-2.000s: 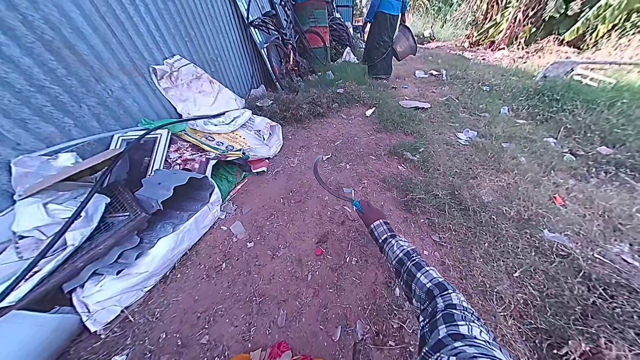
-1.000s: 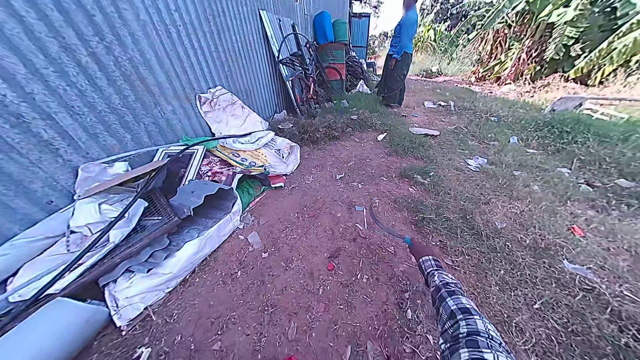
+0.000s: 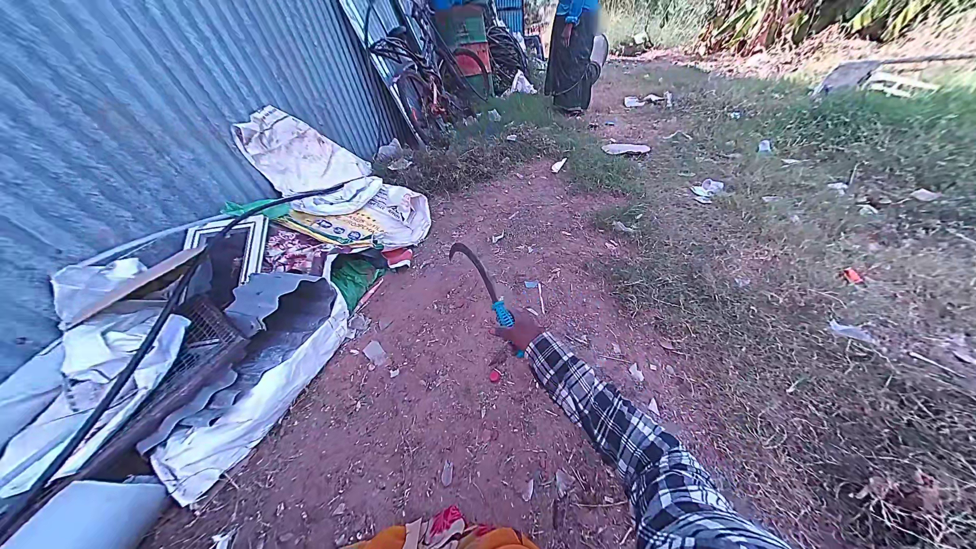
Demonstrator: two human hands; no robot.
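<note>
My right hand (image 3: 520,331), at the end of a black and white checked sleeve, is closed around the blue handle of a sickle (image 3: 479,267). Its thin dark blade points away from me and curves over to the left at the tip. The sickle is held above the reddish dirt path, with a small red bottle cap (image 3: 495,376) on the ground just below the hand. My left hand is out of the picture. Orange patterned cloth (image 3: 450,534) shows at the bottom edge.
Along the corrugated metal wall (image 3: 175,91) at left lie white sacks (image 3: 305,156), a picture frame (image 3: 255,244) and bent metal sheets. A bicycle (image 3: 423,91) leans farther up. A person (image 3: 572,61) stands on the path ahead. Grass with scattered litter borders the right.
Since a second ago my right hand and the sickle have come left in view, and the blade now shows more upright. The view has tipped downward.
</note>
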